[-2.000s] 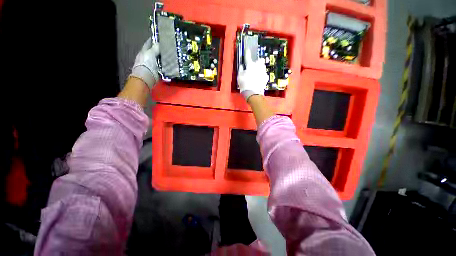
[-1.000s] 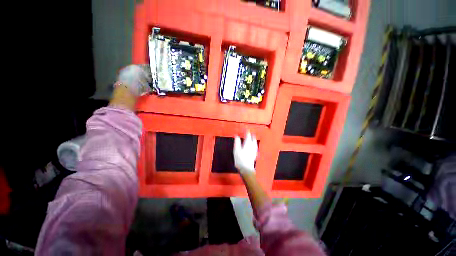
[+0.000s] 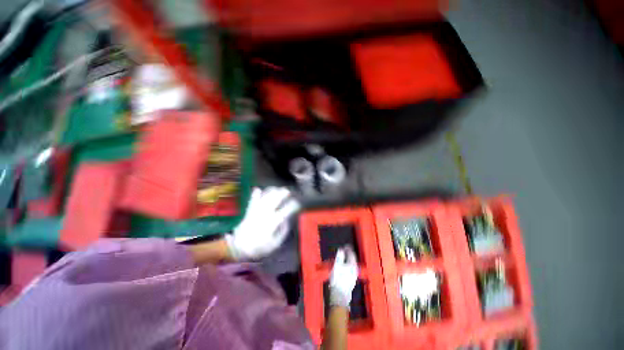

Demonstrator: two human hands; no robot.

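The view is blurred by motion. My left hand (image 3: 263,224), in a white glove, is in the middle, empty, fingers apart, between the green bench and the foam trays. My right hand (image 3: 343,277), gloved, is over the near red foam tray (image 3: 310,256) with dark pockets; whether its fingers are apart is unclear. Circuit boards sit in pockets of the trays to the right, one board (image 3: 412,239) in an upper pocket and another board (image 3: 420,290) below it. More boards show in the tray farther right.
A green bench (image 3: 147,227) at left bears red foam pads (image 3: 167,164) and a yellow-and-black striped thing (image 3: 219,174). A black tote (image 3: 397,126) holding red pads is at the top. Two pale cylinders (image 3: 331,170) stand between the tote and the trays.
The view has swung left, bringing in the bench and tote; the trays now lie at lower right. My left hand has left the tray with boards. My right hand came off a board earlier.
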